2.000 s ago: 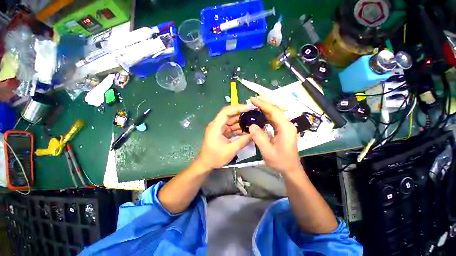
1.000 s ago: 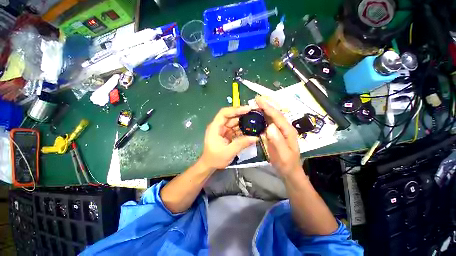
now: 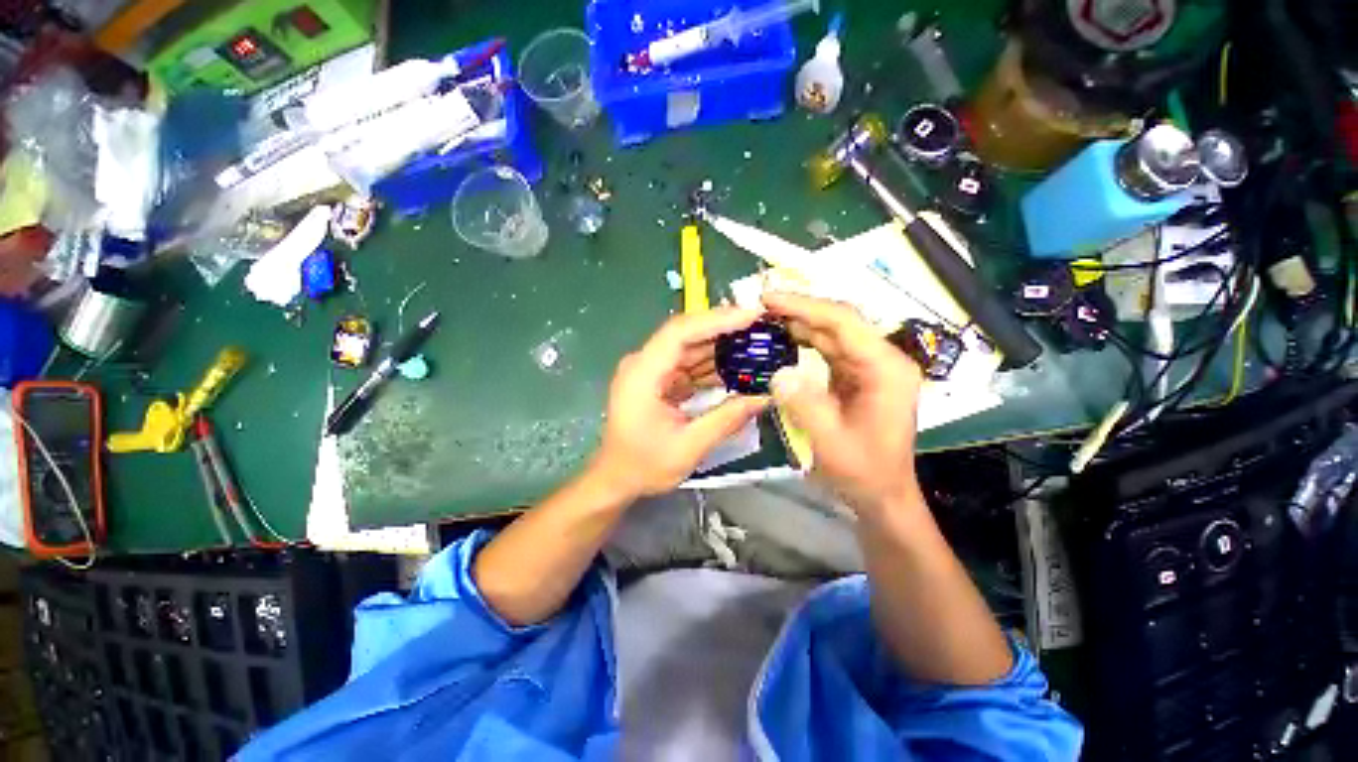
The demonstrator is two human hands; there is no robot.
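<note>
A round black smartwatch [image 3: 755, 357] is held upright in the fingertips above the bench edge. Its screen is lit with bluish-white lines and a small red mark. My left hand [image 3: 663, 402] grips its left side and lower rim. My right hand [image 3: 849, 390] is at its right side, fingers at the upper rim and thumb near the lower right. The fingers hide parts of the watch rim. A yellow strip shows below my right hand; what it belongs to is unclear.
Paper sheets [image 3: 976, 390] lie behind my right hand, with a hammer [image 3: 968, 286] across them. A slim yellow tool [image 3: 693, 271] lies behind the watch. Blue bins [image 3: 693, 93] and a clear cup [image 3: 501, 212] stand further back. Black trays [image 3: 164, 655] flank below.
The screen went from a small white mark to coloured marks, then to several bluish-white lines. My right hand has shifted slightly right. The watch stays in both hands.
</note>
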